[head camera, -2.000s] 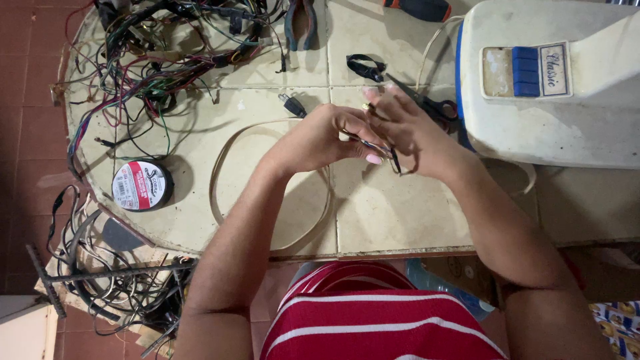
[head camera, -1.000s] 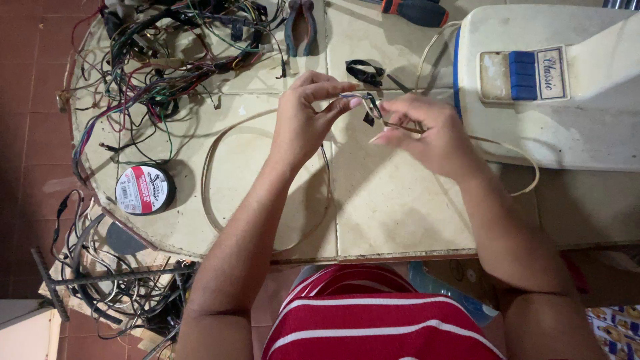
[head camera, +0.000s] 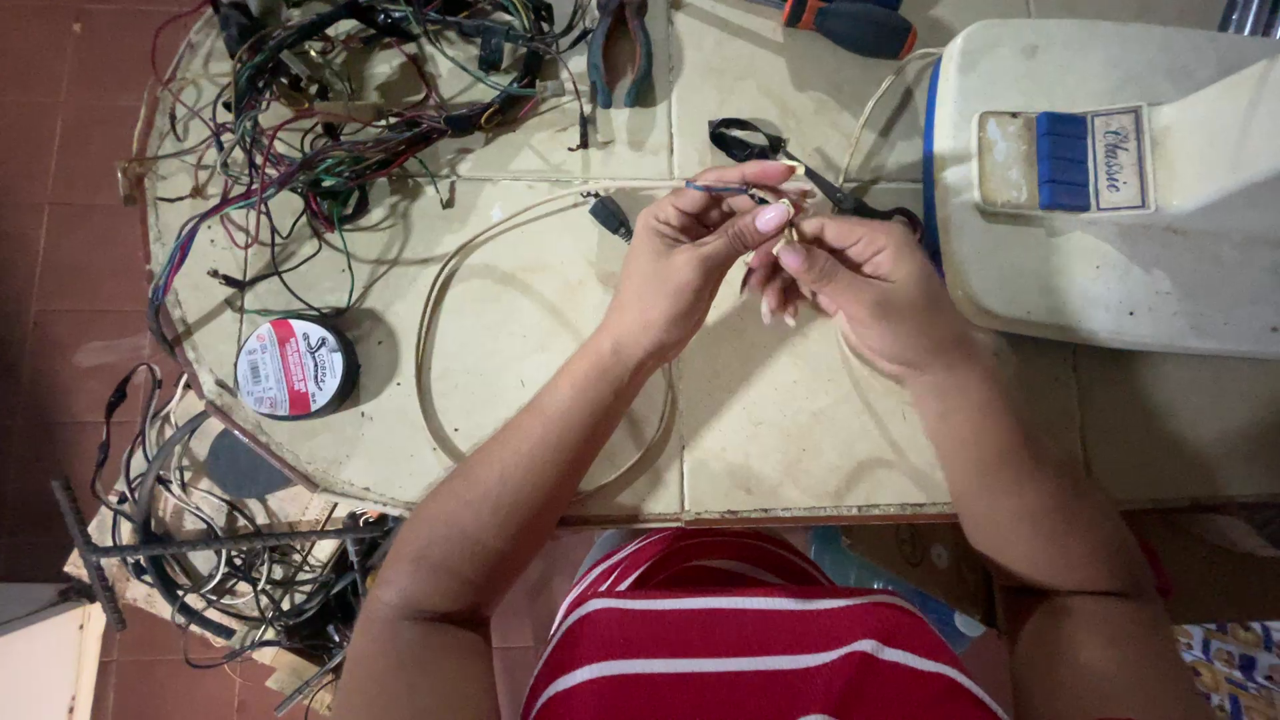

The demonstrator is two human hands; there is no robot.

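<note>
My left hand (head camera: pixel 690 240) pinches the end of a pale electrical cord (head camera: pixel 430 330), with a blue-covered wire at its fingers. The cord lies in a wide loop on the tiled table. My right hand (head camera: pixel 860 280) meets it fingertip to fingertip and pinches a wire end; the exact join between the fingers is hidden. Left of my left hand lies a black plug (head camera: pixel 608 217). Just beyond my hands are scissors (head camera: pixel 835 190) with dark handles and a crumpled strip of black tape (head camera: pixel 738 138).
A tangle of coloured wires (head camera: pixel 400 130) spreads at the upper left, beside pliers (head camera: pixel 620 60). A roll of electrical tape (head camera: pixel 296 368) lies near the left edge. A screwdriver (head camera: pixel 865 28) is at the top; a cream appliance with blue buttons (head camera: pixel 1062 160) fills the right. More cables (head camera: pixel 240 560) lie below.
My hands were apart with the wire ends between them one second ago; their fingertips are now together. The right hand has turned and moved in toward the left.
</note>
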